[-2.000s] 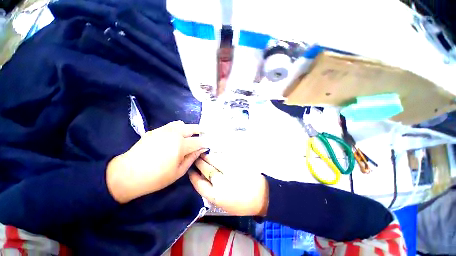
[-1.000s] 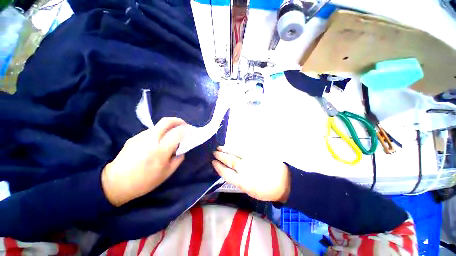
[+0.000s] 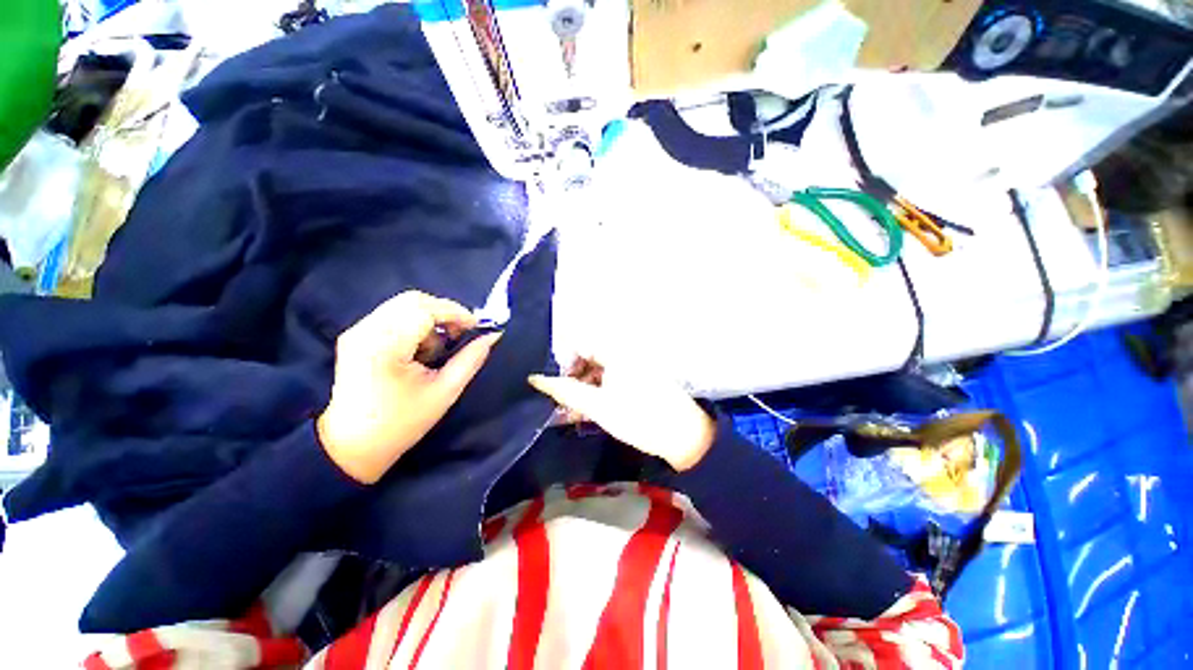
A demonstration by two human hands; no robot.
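Note:
The dark navy garment (image 3: 288,249) is heaped left of the needle and hangs over the lap. My left hand (image 3: 399,380) pinches a folded navy edge with a pale strip (image 3: 500,291) between thumb and fingers. The strip runs up to the presser foot (image 3: 543,164) under the white machine head (image 3: 484,79). My right hand (image 3: 628,406) lies low at the garment's right edge by the table's front, index finger extended left. Its other fingers are curled, and I cannot tell whether they hold cloth.
Green and yellow handled scissors (image 3: 857,225) and orange-handled snips (image 3: 924,228) lie on the white table (image 3: 759,314). A curved dark cloth piece (image 3: 693,141) is near the machine. Cardboard (image 3: 720,39) bears a mint block (image 3: 811,42). A bag with a brown strap (image 3: 975,425) lies over blue at right.
The view has shifted, showing more blue at right. The left hand, which held the pale strip spread out, now pinches it folded with navy cloth. The right hand's fingers have moved off the flat cloth to its edge.

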